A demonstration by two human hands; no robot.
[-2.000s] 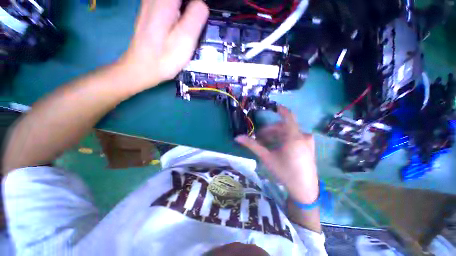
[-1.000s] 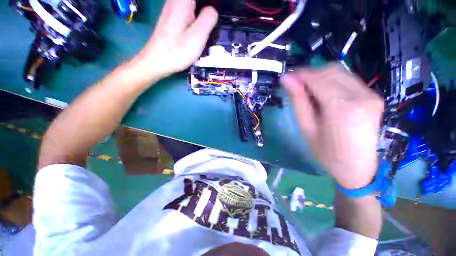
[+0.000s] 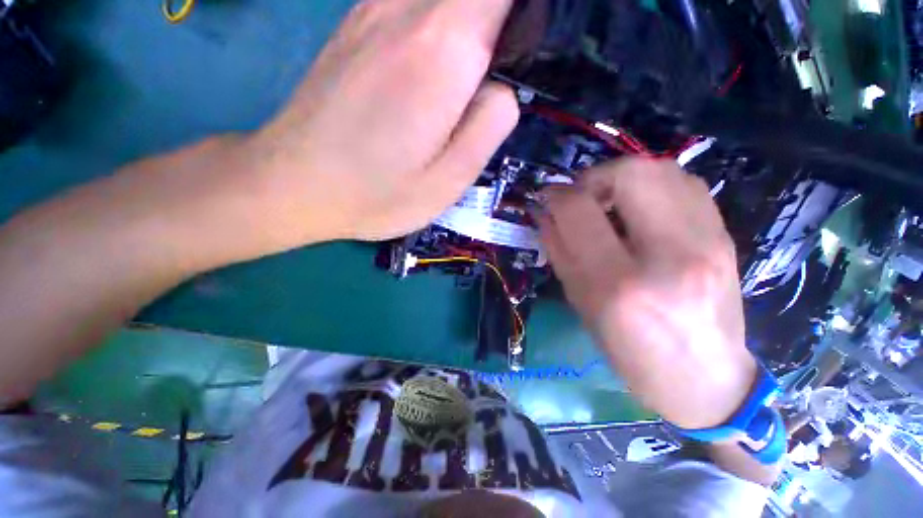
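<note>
A black chassis module with wires (image 3: 460, 251) lies on the green bench mat, joined or close to a dark housing (image 3: 597, 61) above it. A white flat cable (image 3: 491, 227) crosses the module. Yellow and red wires (image 3: 496, 271) run down to a small white plug (image 3: 516, 354). My left hand (image 3: 405, 132) grips the dark housing at its left side, fingertips hidden. My right hand (image 3: 648, 273) is bent over the module's right part, thumb and fingertips close together at the flat cable's right end. I cannot tell what they hold.
Red wires (image 3: 597, 132) lie between housing and module. More black units with white cables (image 3: 800, 243) stand at the right. A yellow wire loop (image 3: 177, 10) is at the top left. A blue coiled cord (image 3: 536, 373) runs along the bench's front edge. A blue wristband (image 3: 744, 420) is on my right wrist.
My right hand has moved from beside the module onto its right part. My left hand is now on the dark housing's left side. The camera view has shifted, and the module appears lower.
</note>
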